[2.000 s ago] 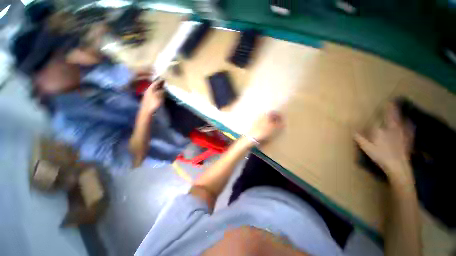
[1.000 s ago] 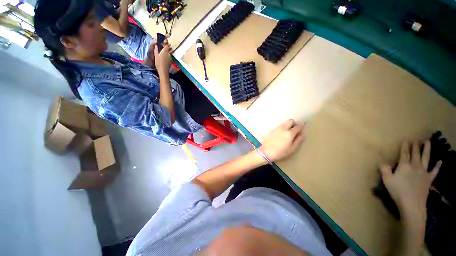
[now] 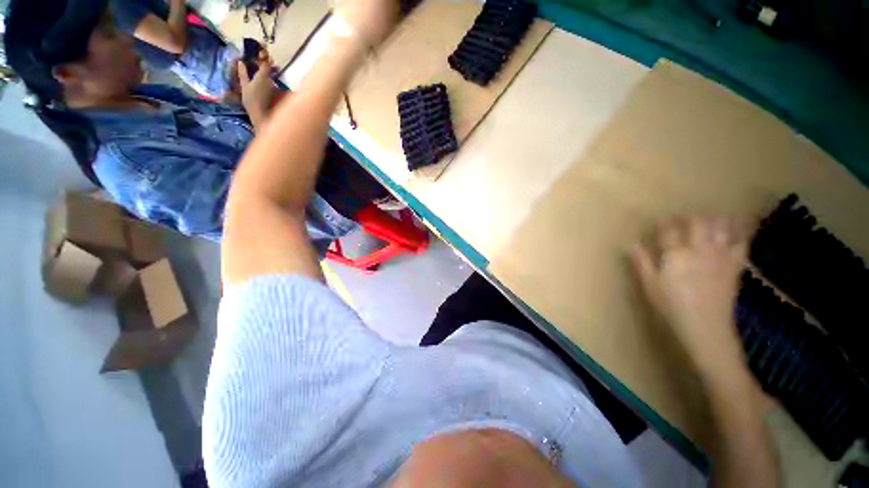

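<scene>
Ribbed black rows of parts stand on the bench. One row (image 3: 426, 126) and a second row (image 3: 491, 43) are on the left cardboard sheet. Two long rows, an upper one (image 3: 818, 262) and a lower one (image 3: 798, 367), lie at the far right. My left hand (image 3: 367, 21) is blurred at the top edge, stretched out over the left sheet; its fingers and anything in them cannot be made out. My right hand (image 3: 696, 262) is slightly blurred, palm down with fingers apart over the right cardboard sheet (image 3: 591, 248), just left of the right rows, with nothing seen in it.
A person in a denim jacket (image 3: 157, 152) sits at the left, holding a dark object (image 3: 251, 57). A red stool (image 3: 386, 238) and open cardboard boxes (image 3: 81, 248) are on the floor. A green surface (image 3: 667, 33) runs behind the bench.
My left hand has gone from the bench's front edge to far up over the left sheet. My right hand has moved off the right rows onto the cardboard beside them. The view has shifted.
</scene>
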